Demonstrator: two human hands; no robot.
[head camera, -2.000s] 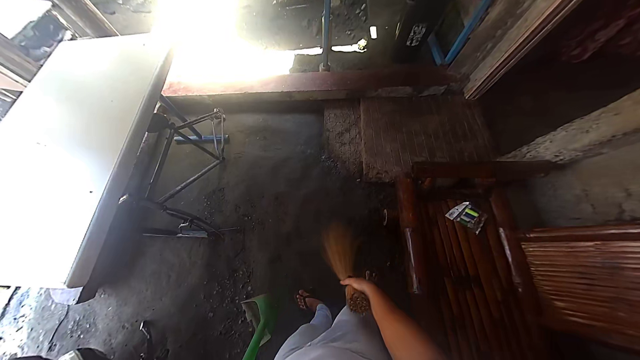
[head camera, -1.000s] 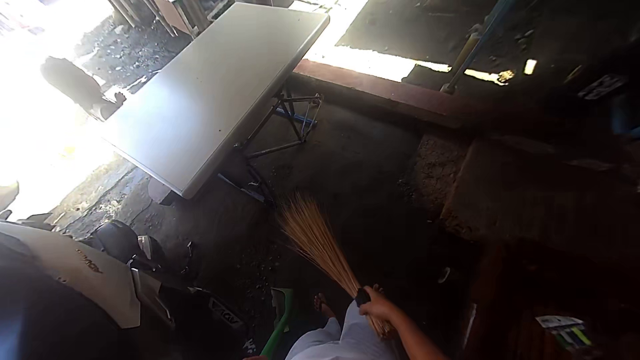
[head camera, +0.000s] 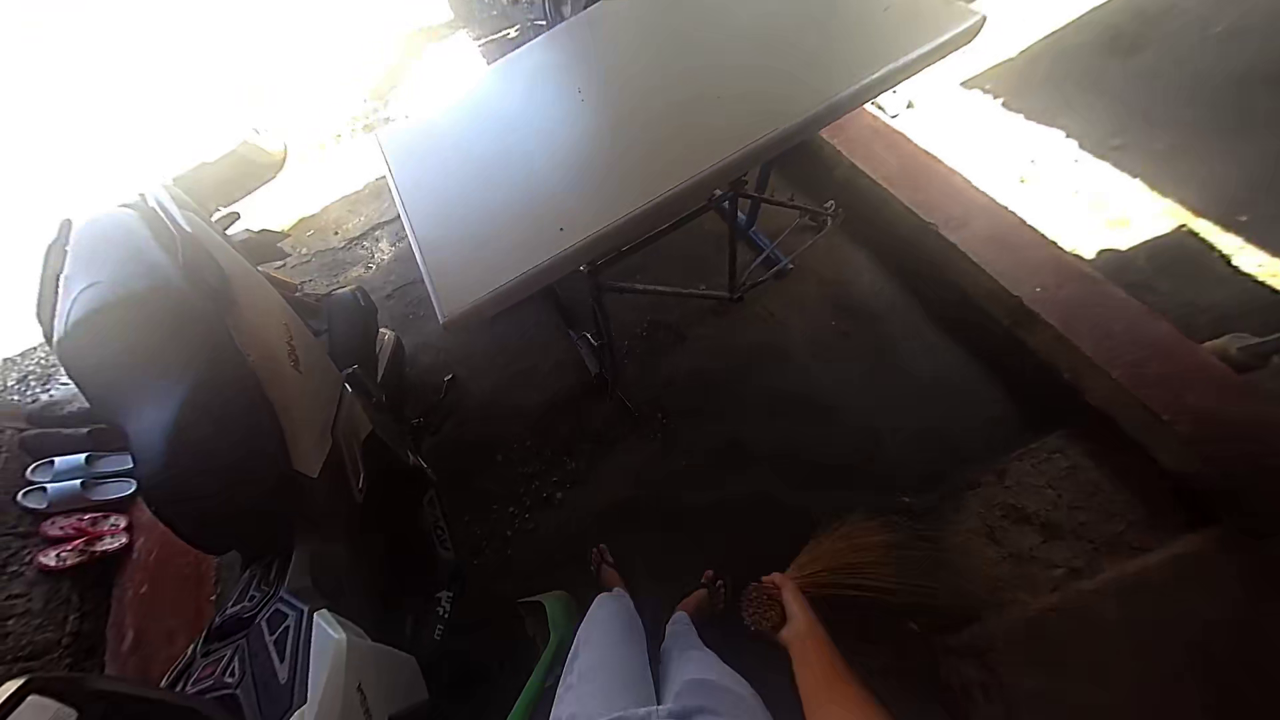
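Note:
My right hand (head camera: 792, 606) grips a stick broom (head camera: 850, 565) by its bound butt end, right of my legs. The bristles fan out to the right, low over the dark floor, and their tips are blurred. Left of my legs a green plastic handle (head camera: 545, 655), perhaps of a dustpan, rises from the bottom edge; whatever holds it is out of frame. My left hand is not visible. Both my feet, in flip-flops, stand on the floor between the green handle and the broom.
A white-topped table (head camera: 640, 150) on a metal frame (head camera: 735, 250) stands ahead. A motorcycle (head camera: 290, 350) is at the left, with light slides (head camera: 78, 480) and red patterned sandals (head camera: 83, 540) beyond it. A reddish concrete ledge (head camera: 1040, 280) runs along the right. Loose debris lies on the floor.
The broom's bristles, pointing up and left a second ago, now point right. The view has turned left, bringing the motorcycle and footwear in and taking the bamboo bench out.

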